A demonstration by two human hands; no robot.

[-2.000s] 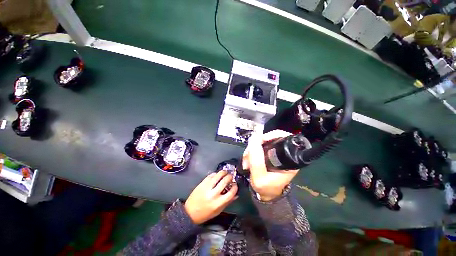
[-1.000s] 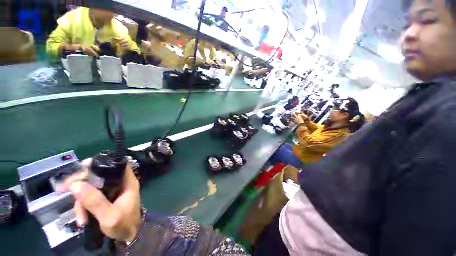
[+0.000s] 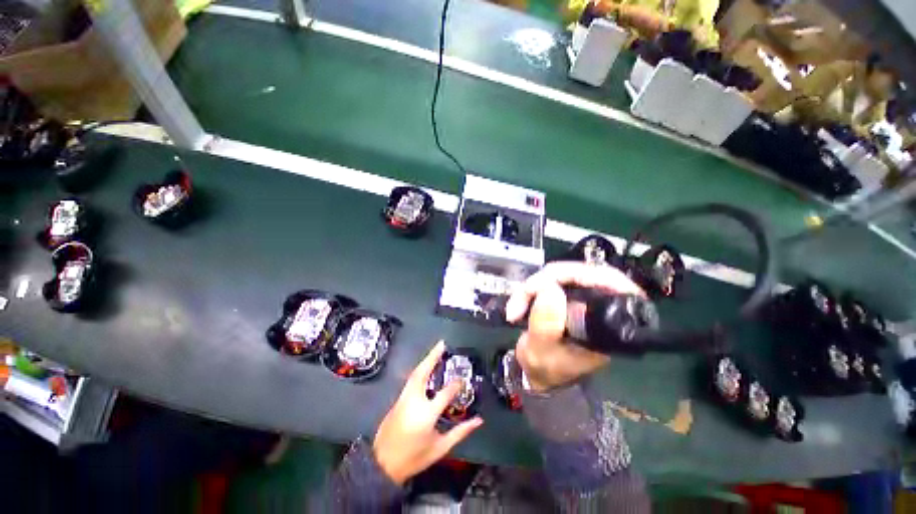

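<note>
My right hand (image 3: 550, 336) grips the thick black electric screwdriver (image 3: 613, 319), held tilted above the bench, its cord looping right. Its tip is hidden. My left hand (image 3: 414, 427) holds a round black housing (image 3: 460, 386) with a silver inner part on the bench, fingers at its left and lower edges. Another housing (image 3: 507, 377) stands just right of it, partly behind my right wrist. Two housings (image 3: 359, 341) sit side by side to the left. The white-grey screw feeder (image 3: 500, 191) stands behind my right hand.
One housing (image 3: 408, 210) stands left of the feeder; several more (image 3: 68, 279) are at the far left. A row of housings (image 3: 758, 400) and a dark cluster (image 3: 839, 346) stand at the right. White housings (image 3: 693, 95) stand across the green belt (image 3: 331, 110). A grey post (image 3: 151, 80) rises at upper left.
The view swung right to other people, then back to the bench. The screwdriver is now tilted more sideways. My left hand is again in view at a housing, and another housing shows beside it.
</note>
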